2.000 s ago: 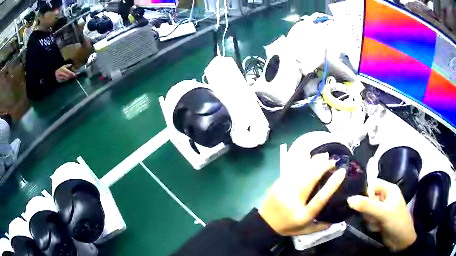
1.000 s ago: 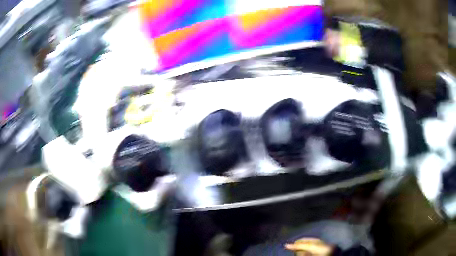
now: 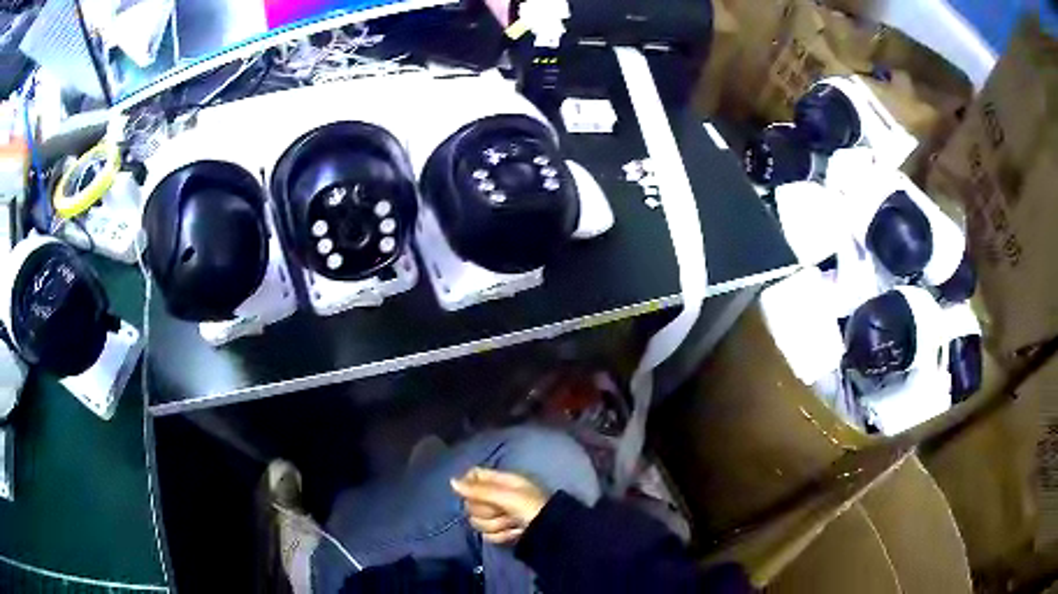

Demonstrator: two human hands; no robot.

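Three PTZ cameras stand in a row on the black desk [image 3: 464, 331]: the left camera [image 3: 209, 240] shows a plain dark front, while the middle camera [image 3: 346, 209] and right camera [image 3: 499, 192] show rings of small round lenses. My right hand [image 3: 499, 504] is low in the middle, over my lap and away from the cameras, with its fingers curled. I cannot tell whether something small is pinched in it. My left hand is not visible; only a dark sleeve shows at the bottom edge.
Another camera [image 3: 58, 304] stands on the green mat at left. A white label strip [image 3: 673, 186] hangs over the desk edge. Small pale parts [image 3: 642, 180] and a small white box [image 3: 589, 114] lie beside it. A carton [image 3: 743, 395] of cameras is at right.
The view has swung right and down from the green mat to the black desk and carton. My hands have left the camera they were on; my right hand is now over my lap.
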